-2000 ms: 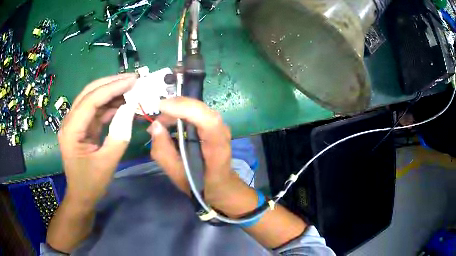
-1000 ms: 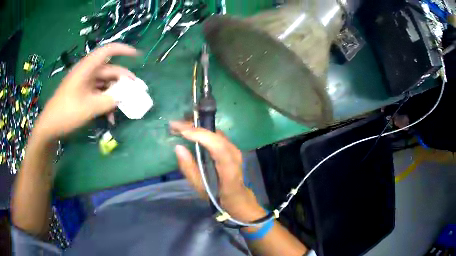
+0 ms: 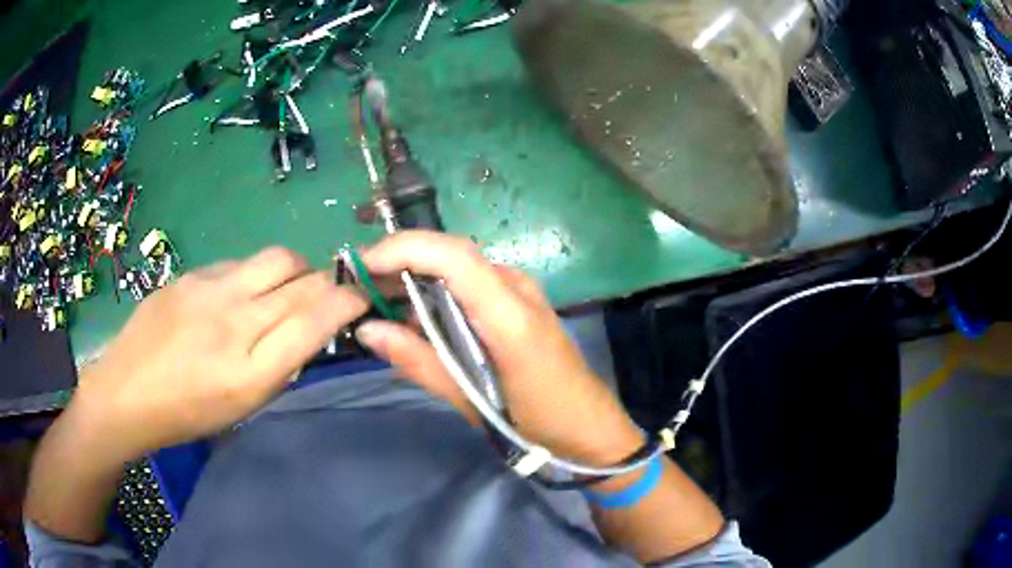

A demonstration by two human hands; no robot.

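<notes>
My left hand (image 3: 211,338) has its fingertips closed around a dark lead part (image 3: 342,333), mostly hidden by the fingers. A green lead wire (image 3: 372,283) curves up from it between both hands. My right hand (image 3: 505,327) holds the soldering iron (image 3: 413,194), its metal tip pointing up and away over the bench. The right thumb and forefinger are close to the green wire; whether they pinch it is unclear. The white solder feed tube (image 3: 444,361) runs along the iron and loops off right.
Small circuit boards (image 3: 56,211) are piled at left on a dark mat (image 3: 33,361). Black-and-white lead parts (image 3: 283,94) lie tangled at the back. The fume hood (image 3: 666,133) stands at back right. A blue crate (image 3: 167,477) of small parts is below the bench edge.
The white housing that my left hand held has gone from view. My left hand has moved down and right to meet my right hand, now with a dark part and green wire.
</notes>
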